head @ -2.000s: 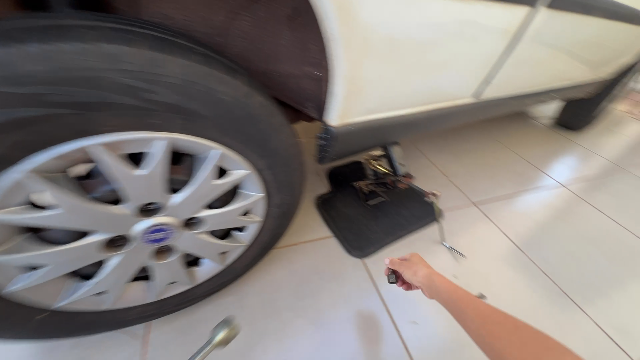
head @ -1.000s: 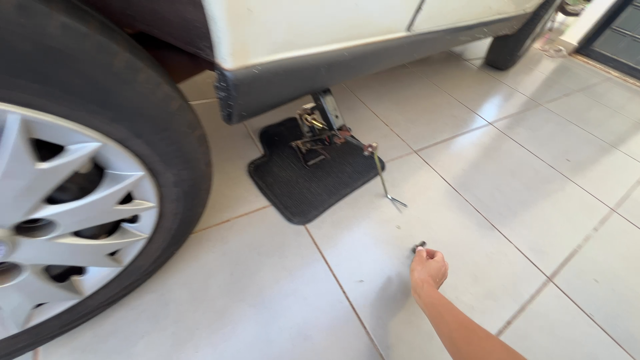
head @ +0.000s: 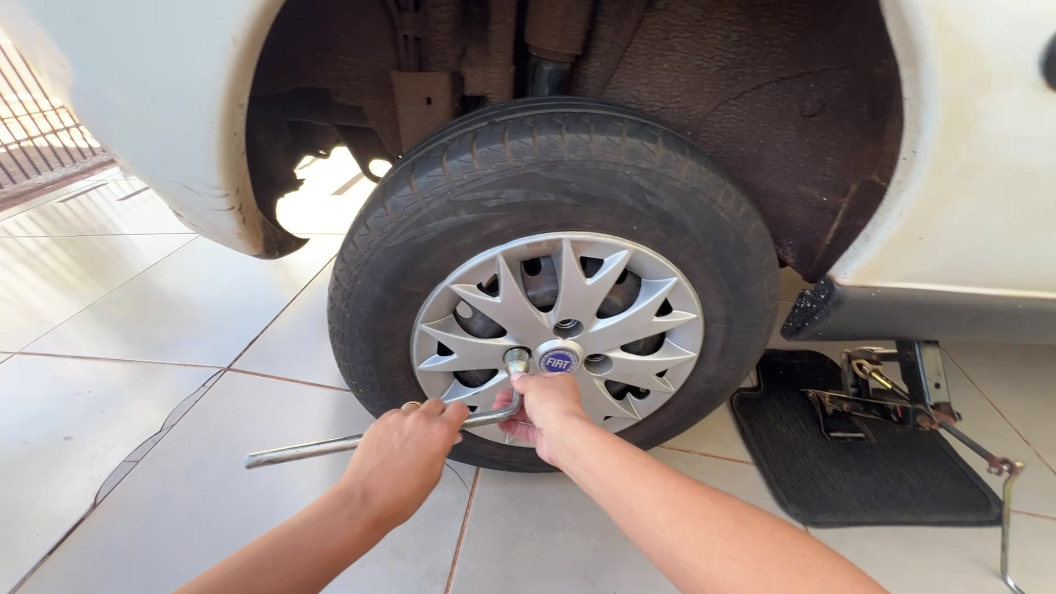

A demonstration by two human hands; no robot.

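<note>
An L-shaped lug wrench [head: 313, 450] has its socket end in a bolt hole of the silver Fiat wheel cover [head: 487, 309], left of the blue centre badge. My left hand [head: 408, 454] grips the wrench's long arm partway along, palm down. Close to the wheel, my right hand [head: 544, 408] holds the wrench near its bend, just below the socket. Around the wheel cover is a black tyre [head: 553, 181], inside the wheel arch of a white car [head: 973, 165]. Two other bolt holes show above and right of the wrench; no bolt is visible in my fingers.
At the right, a scissor jack [head: 920, 384] stands under the car's sill on a black ribbed floor mat [head: 866, 487]. Its crank handle [head: 1006, 520] reaches toward the lower right. Pale floor tiles [head: 272, 503] lie below, and a barred gate [head: 37, 115] is at upper left.
The view has swung back to face the wheel. My right hand, earlier holding a small dark object over the tiles, is now on the wrench at the wheel. My left hand has come into view on it.
</note>
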